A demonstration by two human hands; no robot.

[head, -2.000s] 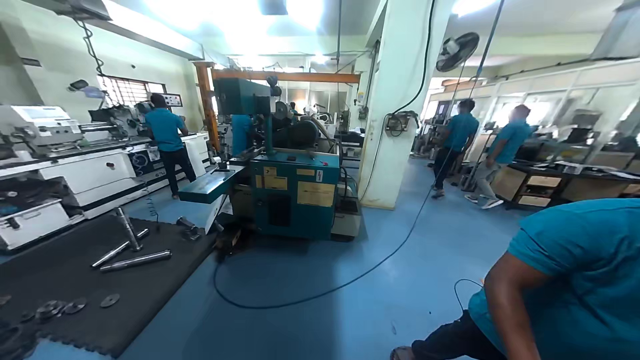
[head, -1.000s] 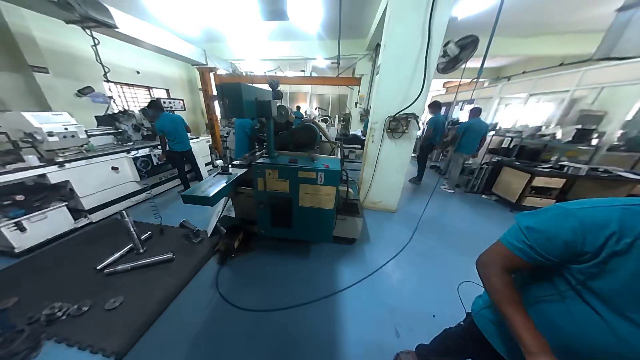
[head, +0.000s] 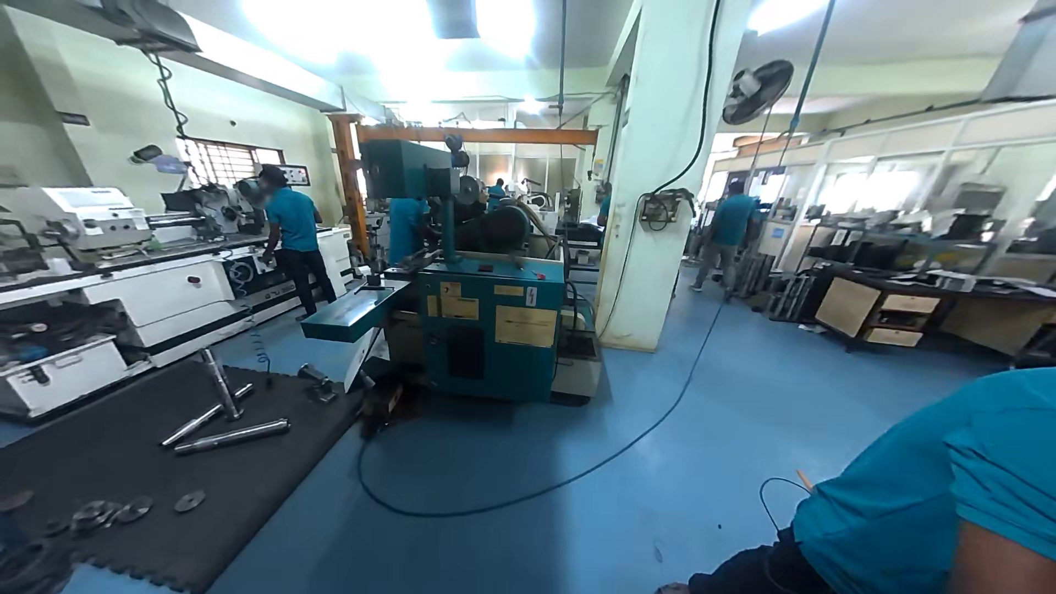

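Neither of my hands shows in the head view. A teal machine cabinet [head: 492, 330] with a metal tray [head: 355, 310] on its left side stands mid-view. On the dark floor mat [head: 247, 495] at the left lie steel shafts [head: 233, 436], one of them upright or leaning, with metal discs [head: 190, 501] nearer to me. A person in a teal shirt [head: 916, 478] bends low at the bottom right; that person's hands are out of view.
A dark cable [head: 495, 513] loops over the blue floor. Behind it rises a pale pillar [head: 660, 206]. White lathes [head: 157, 293] line the left wall, where a person [head: 293, 223] stands. Another person [head: 730, 231] is beyond the pillar, left of a desk [head: 874, 309].
The two people beyond the pillar have moved away, and only one shows plainly there now. The person at the bottom right has shifted posture, with the forearm no longer in view.
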